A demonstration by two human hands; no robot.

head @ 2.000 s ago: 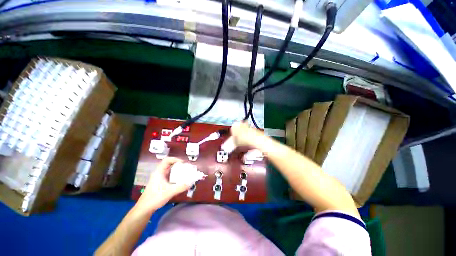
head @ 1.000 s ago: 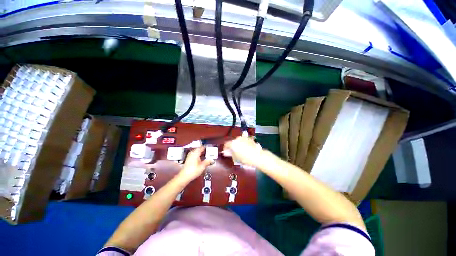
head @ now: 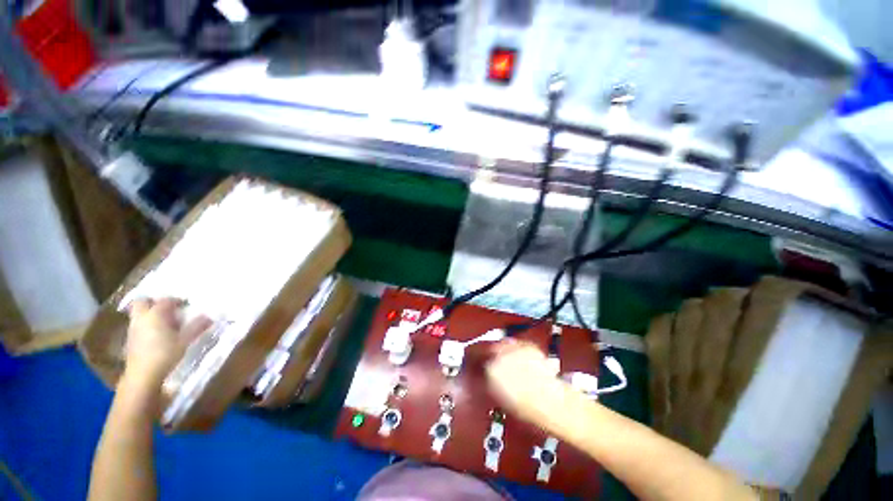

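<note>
The dark-red test fixture (head: 470,396) lies in front of me, with white sockets along its upper part, red digits and a green light. White USB leads (head: 482,340) reach its sockets. My right hand (head: 524,377) is blurred over the third station; what its fingers hold cannot be told. My left hand (head: 157,338) is at the lower left part of the tilted carton (head: 323,259) filled with white chargers (head: 250,240). Its fingers are on or among the chargers, and whether one is gripped cannot be told.
Black cables (head: 537,230) hang from the white-grey tester (head: 636,68) with a red lit switch. Nested brown cartons with white lining (head: 783,382) stand at right. Another lined carton (head: 44,254) is at far left. A silvery sheet (head: 490,240) lies behind the fixture.
The view has swung left and up, showing the tester. My left hand has moved from the fixture to the charger carton. My right hand stays over the fixture's right half.
</note>
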